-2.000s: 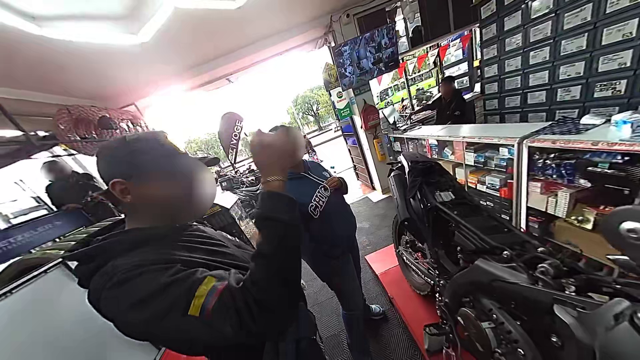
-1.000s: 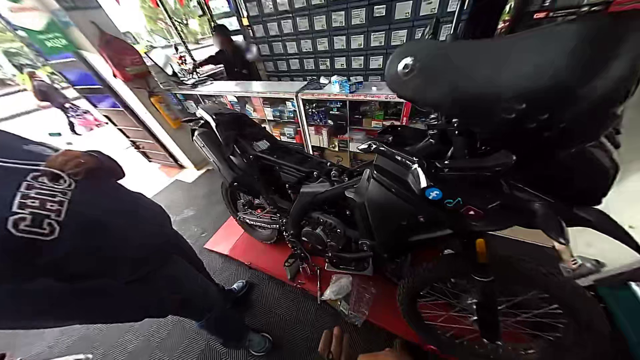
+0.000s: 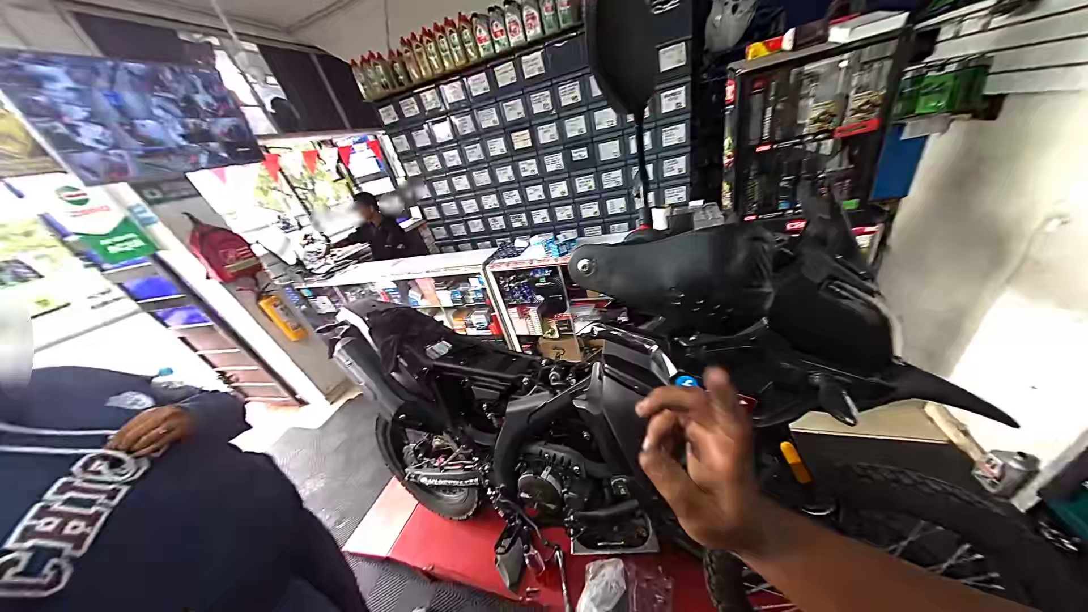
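My right hand (image 3: 701, 463) is raised at the lower right, fingers partly curled and apart, with nothing in it. Behind it stands a partly dismantled black motorcycle (image 3: 544, 425), its frame and engine exposed. A black seat (image 3: 680, 272) rests across the top at the front end, near a black fork and a spoked front wheel (image 3: 926, 527). Under the motorcycle is a red platform (image 3: 450, 531), bearing a clear plastic bag (image 3: 602, 586) and a metal side stand or lever. My left hand is outside the view.
A person in a dark hooded sweatshirt (image 3: 170, 501) stands close at the left. Another person (image 3: 382, 229) is behind the glass display counter (image 3: 425, 268). Labelled drawers (image 3: 544, 144) and a row of bottles line the back wall. A red backpack (image 3: 223, 248) hangs by the doorway.
The view has swung right, away from the person in black seen at first. My right hand now stands raised before the motorcycle; one second ago only fingers showed at the bottom edge.
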